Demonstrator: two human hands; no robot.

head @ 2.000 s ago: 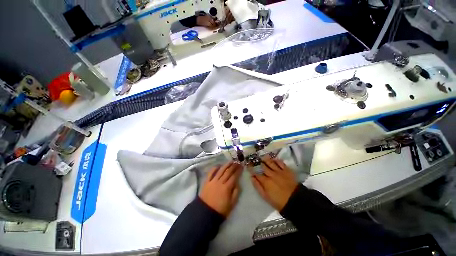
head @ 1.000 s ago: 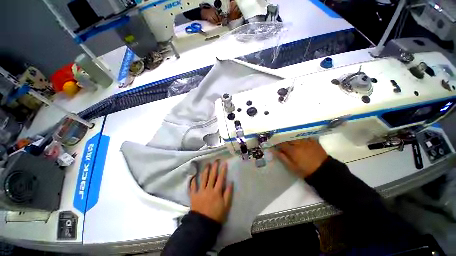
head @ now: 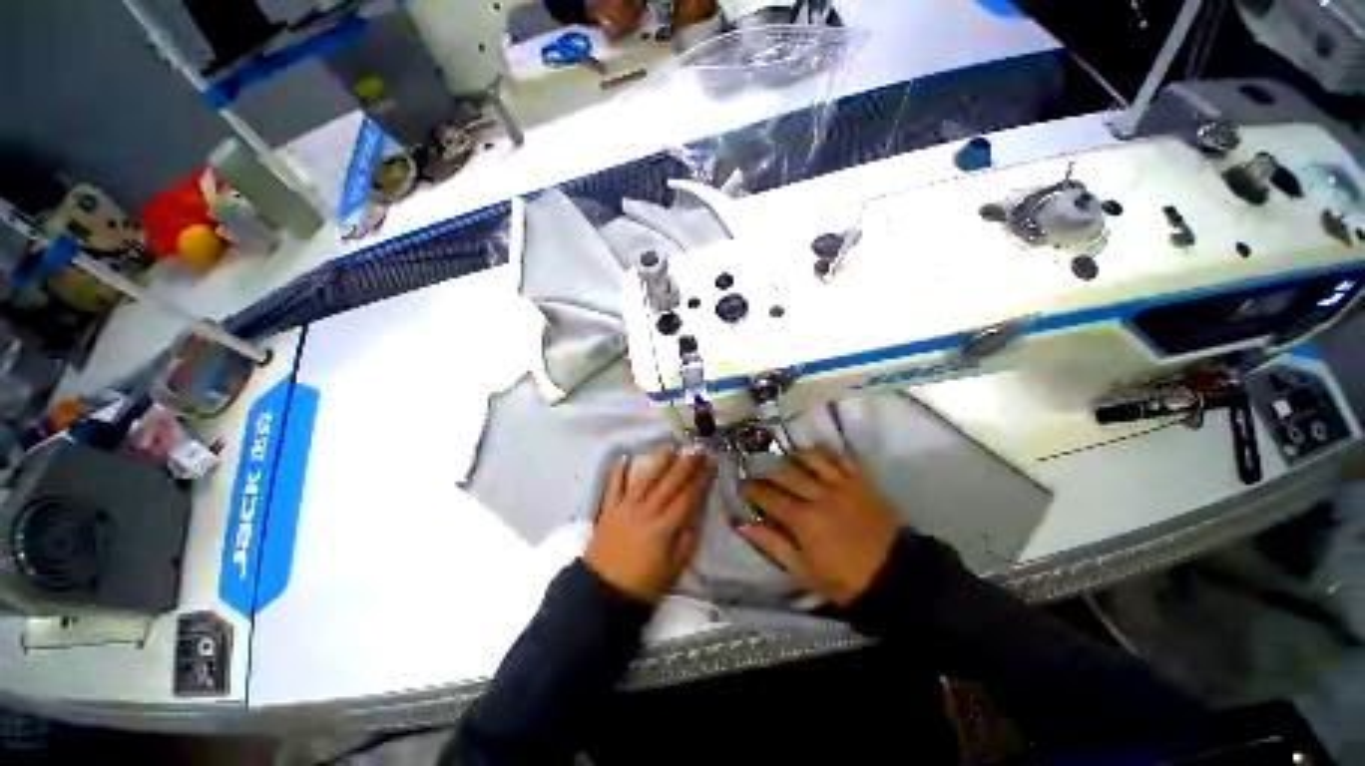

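The grey garment piece (head: 542, 449) lies on the white table under the head of the sewing machine (head: 898, 307), with folds behind the needle area and a part spread to the right under the arm. My left hand (head: 648, 521) lies flat on the fabric, left of the presser foot (head: 753, 439). My right hand (head: 820, 524) rests on the fabric just right of and in front of the foot, fingers bent. The fingertips of both hands are close to the needle area. The needle tip and any seam there are too small to tell.
Small dark tools (head: 1244, 443) lie right, under the machine arm. A blue cap-like object (head: 975, 154) stands behind the machine. On the opposite table are blue-handled scissors (head: 569, 51), a clear plastic bag (head: 771, 68) and another person's hands (head: 617, 12). A grey motor-like box (head: 93, 527) is at left.
The fabric has been turned and shifted: its left part is smaller, and a part now spreads right under the arm. My right hand has come back left to the foot; my left hand has moved up beside it.
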